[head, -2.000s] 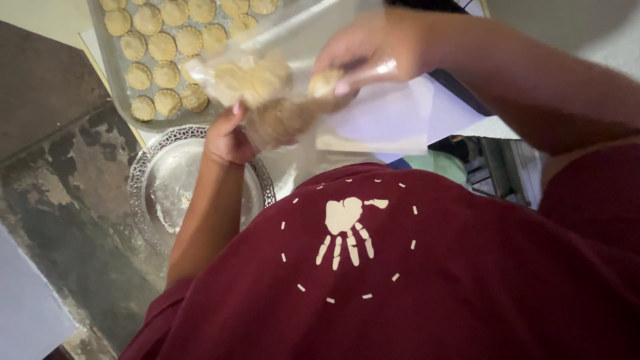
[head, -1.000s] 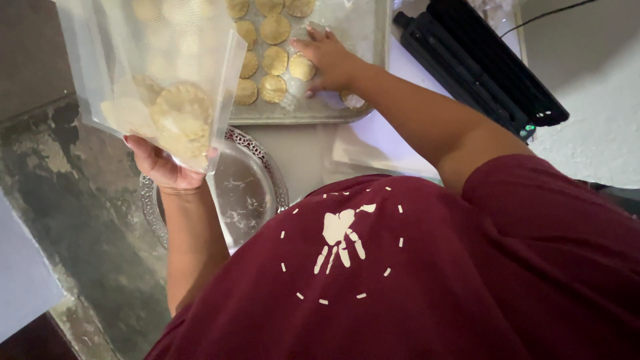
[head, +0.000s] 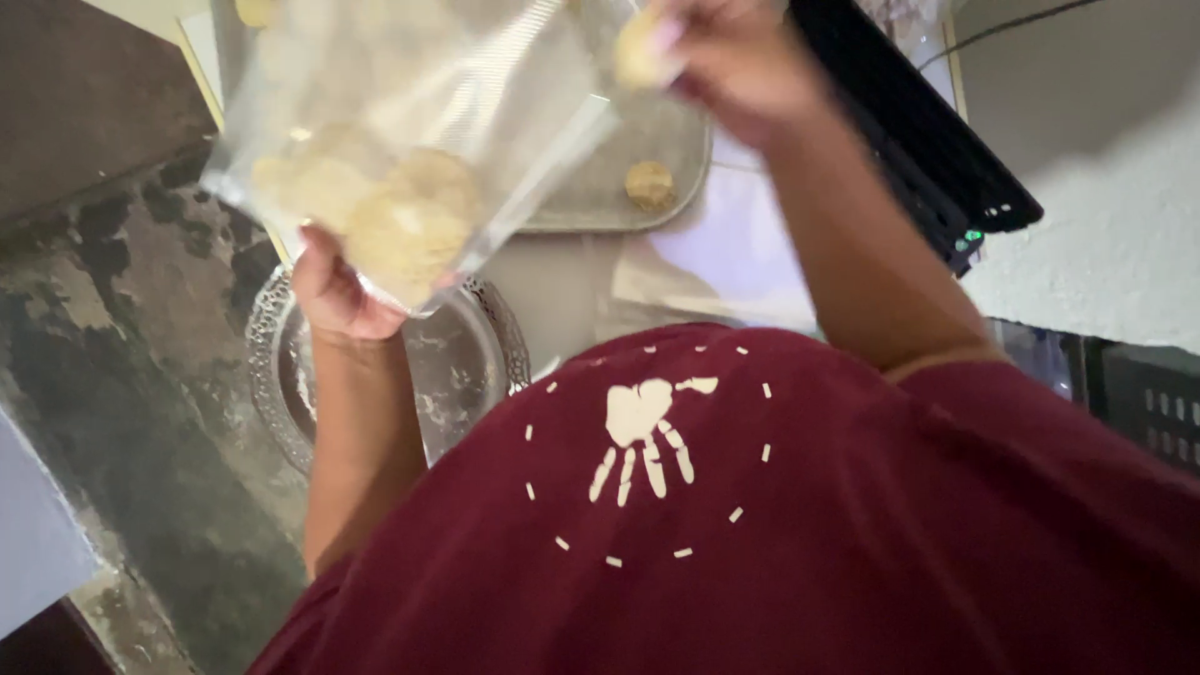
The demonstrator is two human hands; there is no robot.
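My left hand [head: 342, 291] grips the bottom of a clear plastic bag [head: 506, 122] with several pale round pastries [head: 408, 225] inside it. Between the fingertips of my right hand [head: 731, 66], blurred by motion, is another round pastry [head: 640, 52], close to the bag's right side. Behind the bag lies a metal baking tray [head: 600, 202], largely hidden by it. One pastry [head: 650, 185] rests near the tray's lower right corner.
A round silver tray with a pierced rim [head: 506, 328] and white residue sits below the bag. At the upper right lies a black appliance [head: 923, 122] with small green lights. A dark cord [head: 1017, 21] runs behind it. Flat white sheets or bags [head: 656, 281] lie below the baking tray.
One second ago my right hand was down on the pastries on the baking tray; now it is raised beside the bag, holding one. My left hand still holds the bag.
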